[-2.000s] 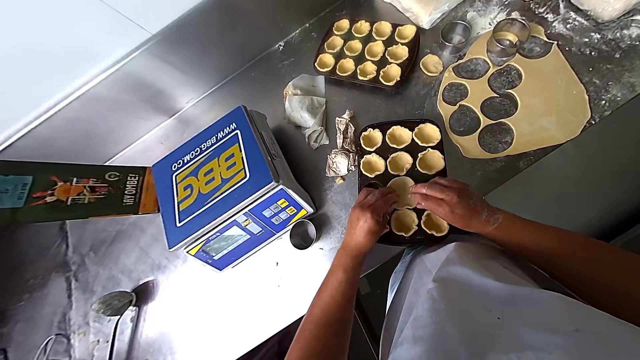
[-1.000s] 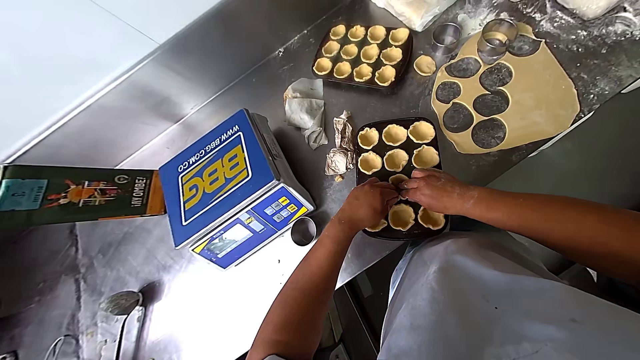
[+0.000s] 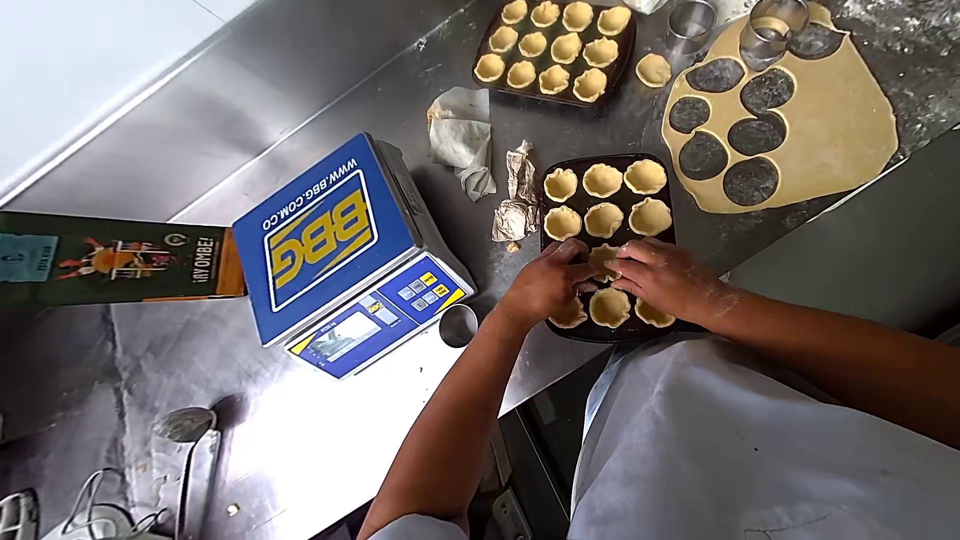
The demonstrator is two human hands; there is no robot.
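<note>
Both hands work at one dough cup [image 3: 604, 262] in the third row of the near dark muffin tin [image 3: 534, 251]. My left hand [image 3: 551, 279] comes from the left, its fingertips at the cup's left edge. My right hand [image 3: 664, 276] has thumb and fingers on the cup's right rim. Other cups of the tin are lined with wavy-edged dough; the hands partly cover some of them. A second muffin tin [image 3: 553, 96] with dough cups lies beyond. To the right is a rolled dough sheet [image 3: 832, 131] with several round holes, and a small dough disc [image 3: 654, 70] lies beside it.
Metal ring cutters [image 3: 691, 28] [image 3: 776, 30] stand at the dough sheet, and another ring [image 3: 458, 325] is by the blue digital scale [image 3: 337, 225]. Crumpled paper [image 3: 461, 135] and a wrapper [image 3: 521, 191] lie left of the near tin. A dark box [image 3: 112, 259] and a ladle [image 3: 186, 425] are farther left.
Both hands stay at the near tin's third row. The cup between them, mostly covered a second ago, now shows between the fingers. The view has shifted slightly.
</note>
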